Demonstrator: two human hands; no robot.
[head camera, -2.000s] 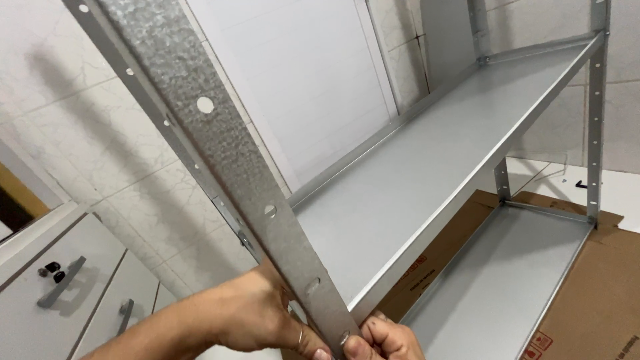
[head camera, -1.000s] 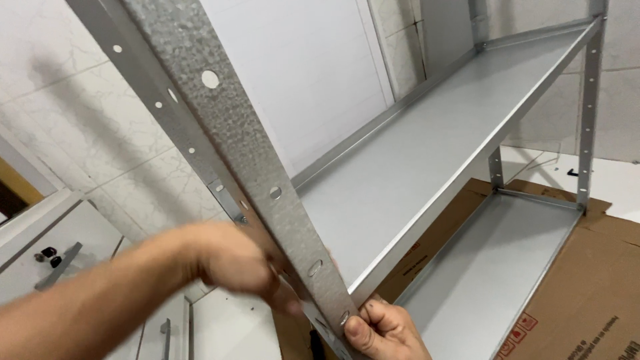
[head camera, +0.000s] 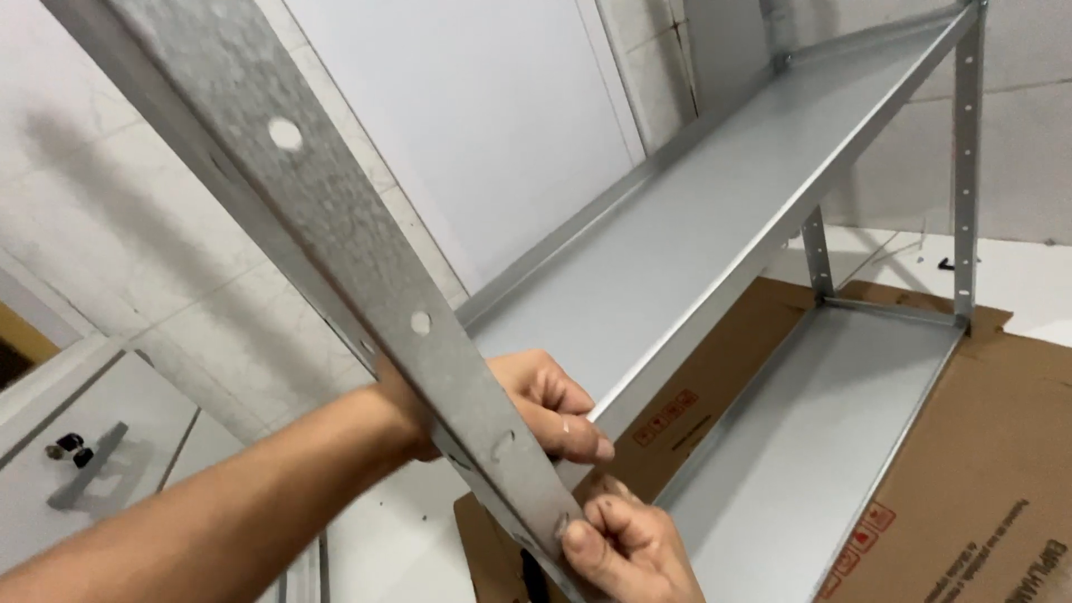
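Note:
A perforated galvanized steel upright (head camera: 394, 285) slants across the view from upper left to bottom centre. My left hand (head camera: 548, 406) reaches behind this upright, its fingers at the front lip of the upper metal shelf (head camera: 653, 260), near the corner. Just below, my right hand (head camera: 632, 540) pinches the upright's edge, the thumb beside a bolt head (head camera: 562, 525) in a hole. Whether the left fingers hold something small cannot be told. The lower metal shelf (head camera: 821, 419) lies beneath, and another perforated upright (head camera: 966, 167) stands at the far right end.
Flattened cardboard (head camera: 988, 452) with printed symbols lies on the white floor under the shelving. A drawer cabinet (head camera: 109, 444) with a handle and keys in its lock is at the left. A small black item (head camera: 946, 264) lies on the floor at the back right, near the tiled wall.
My left hand has moved from the left side of the upright to behind it, at the shelf's front corner. My right hand has stayed on the upright near the bolt hole.

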